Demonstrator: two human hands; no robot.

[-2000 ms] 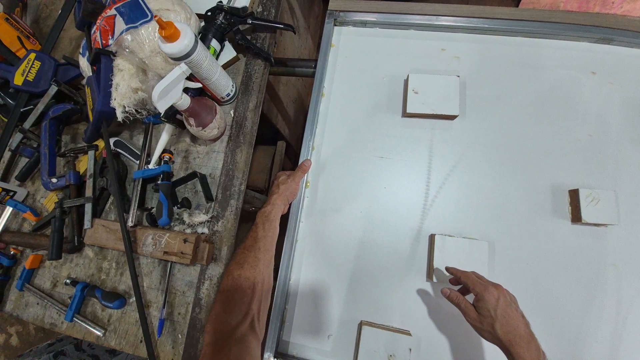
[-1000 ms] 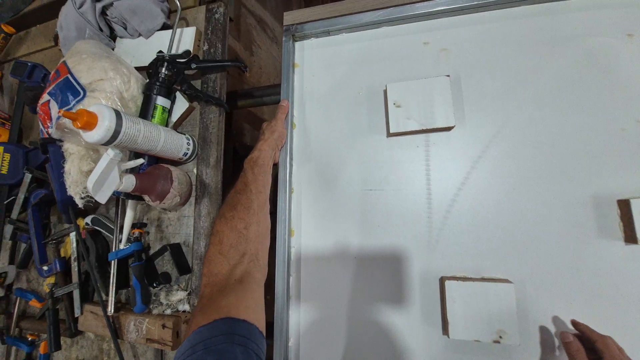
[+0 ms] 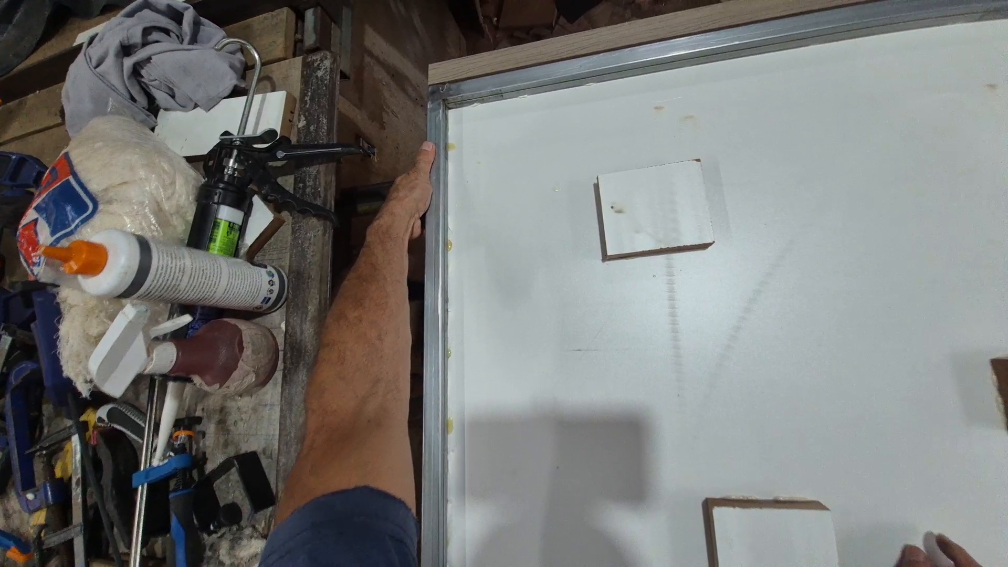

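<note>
A large white panel (image 3: 598, 346) with a metal edge frame (image 3: 435, 315) fills the middle and right of the head view. My left hand (image 3: 411, 189) rests against the outside of the frame's left side, near its upper corner; its grip is partly hidden. Only the fingertips of my right hand (image 3: 935, 551) show at the bottom right, over the panel, to the right of a square white-faced block (image 3: 776, 535). Another such block (image 3: 655, 209) lies on the panel's upper part, and the brown edge of a third (image 3: 1000, 390) shows at the right border.
On the worn wooden bench (image 3: 303, 315) at left lie a caulking gun (image 3: 228, 189), a glue bottle (image 3: 181, 272), a spray bottle (image 3: 213, 354), a bag of fibrous material (image 3: 130, 181), a grey cloth (image 3: 153, 63) and several clamps (image 3: 177, 488). A wooden strip (image 3: 630, 35) runs along the panel's far edge.
My left hand has moved up along the frame toward its corner. My right hand, beside the lower block before, has mostly left the view at the bottom right. The view has shifted and come closer.
</note>
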